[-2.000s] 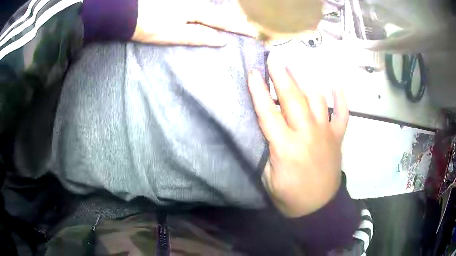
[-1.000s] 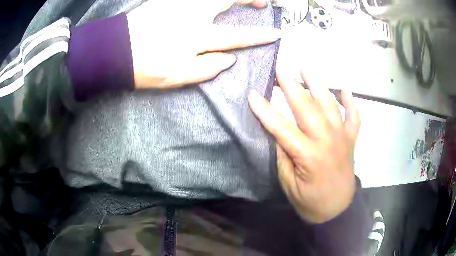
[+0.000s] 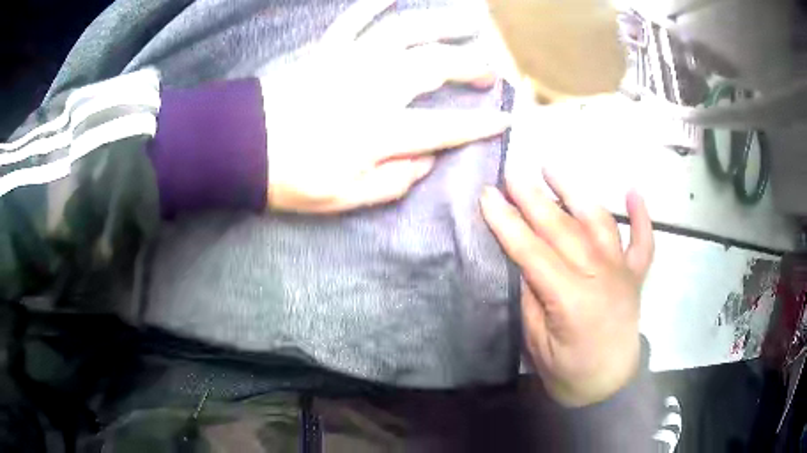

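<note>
A grey trouser panel (image 3: pixel 327 292) lies spread from the lap up under my left hand. Its narrow dark seam edge (image 3: pixel 511 257) runs upward between my hands. My left hand (image 3: pixel 380 115) lies flat on the cloth, fingers spread, fingertips at the seam edge. My right hand (image 3: pixel 575 274) rests on the edge's right side, palm down, thumb and fingertips on or beside the cloth. Neither hand is closed around anything. The needle area is hidden behind a blurred tan rounded part (image 3: pixel 566 49) at the top.
The white machine bed (image 3: pixel 655 155) is at the right, overexposed, with bright metal machine parts (image 3: pixel 659 53) above. Green-looking scissors handles (image 3: pixel 739 155) lie on it. A white table section (image 3: pixel 690 292) with worn, flaked paint sits lower right. A blurred pale part crosses the top right corner.
Since one second ago, both hands and the cloth sit lower and slightly right in the picture. The tan part shows again at the top. The cloth beside the seam edge lies flatter.
</note>
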